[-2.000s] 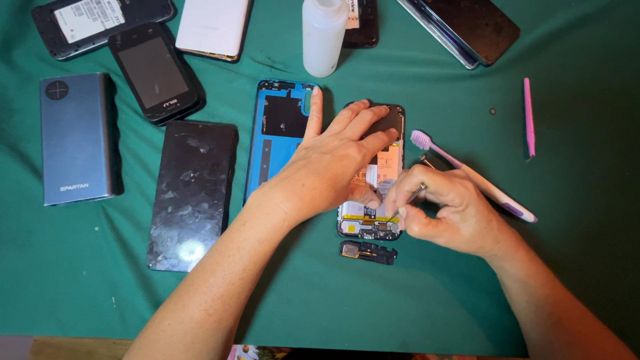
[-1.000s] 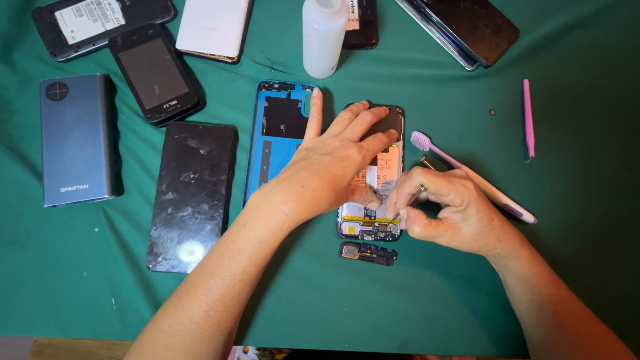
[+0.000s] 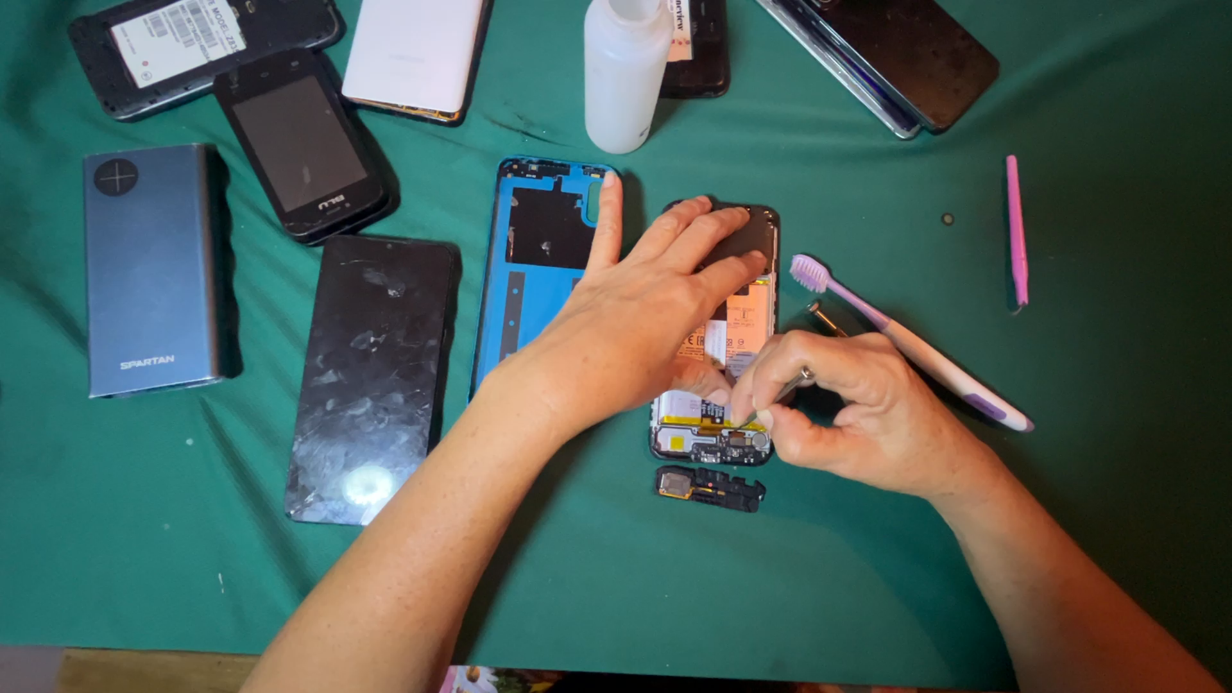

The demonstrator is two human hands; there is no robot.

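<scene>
An opened smartphone (image 3: 712, 438) lies upright in view, its battery and lower circuit board exposed. My left hand (image 3: 645, 308) rests spread across its upper part, with the index or little finger reaching onto the blue phone back cover (image 3: 544, 260) beside it. Between the fingertips of my right hand (image 3: 837, 404) is a thin metal tool (image 3: 794, 383), its tip at the lower board near the yellow strip. Just below the phone lies a black loudspeaker module (image 3: 710, 489). A second small tool (image 3: 825, 316), perhaps a screwdriver, lies partly hidden behind my right hand.
A toothbrush (image 3: 914, 345) lies right of the phone, a pink tool (image 3: 1016, 231) farther right. A white plastic bottle (image 3: 626, 77) stands behind. To the left are a dark phone (image 3: 371, 375), a Spartan power bank (image 3: 152, 279) and a BLU phone (image 3: 303, 144); more phones lie along the back.
</scene>
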